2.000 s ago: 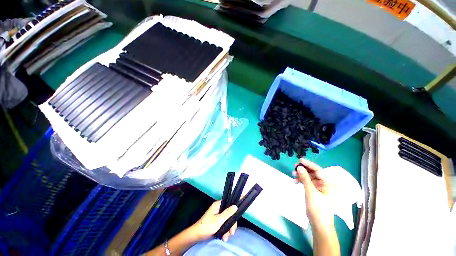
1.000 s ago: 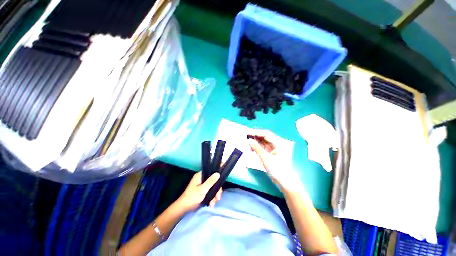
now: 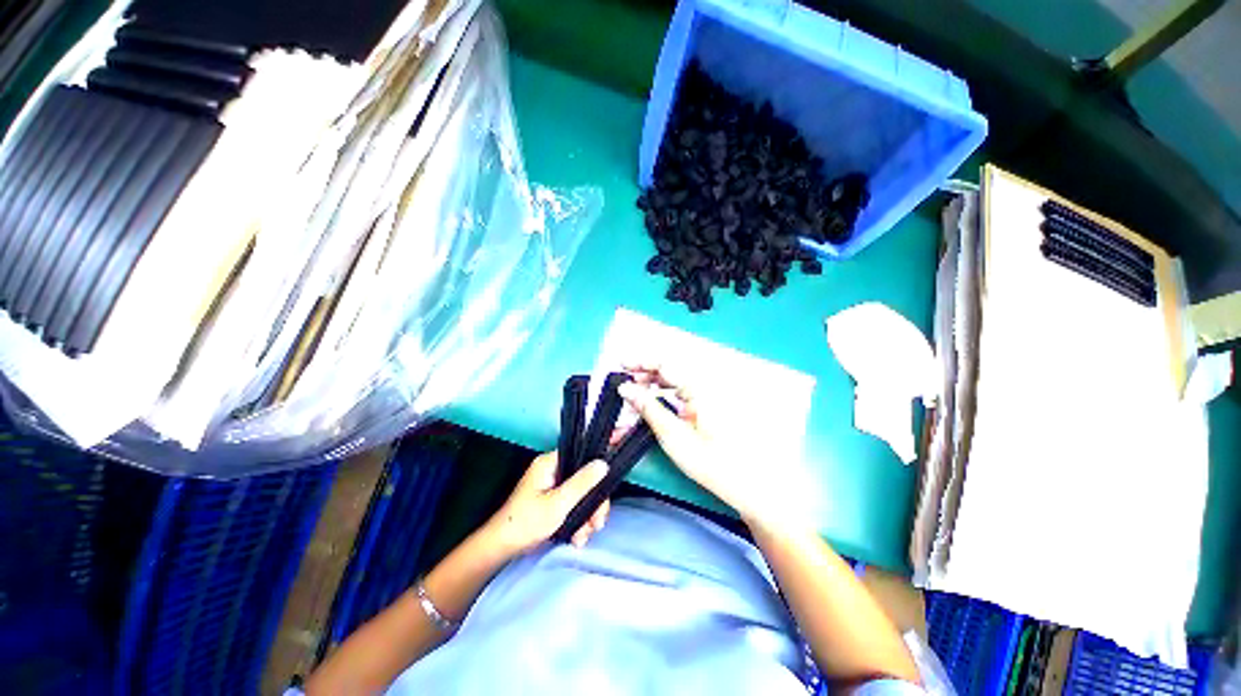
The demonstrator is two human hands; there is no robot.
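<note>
My left hand is closed around several slim black tubes, which fan upward above the edge of the white work sheet. My right hand is at the upper ends of the middle and right tubes, its fingertips on or right beside them. Whether it pinches a small black piece cannot be seen. A heap of small black pieces spills from the tipped blue bin onto the green bench.
The left stack of layer sheets, with rows of tubes on top, stands in a clear plastic bag. The right stack bears a short column of tubes. White scrap paper lies beside it. Blue baskets are below the bench edge.
My right hand has gone from near the black heap, across the white sheet, to the tube tops. My left hand still holds the tubes. The camera view has shifted.
</note>
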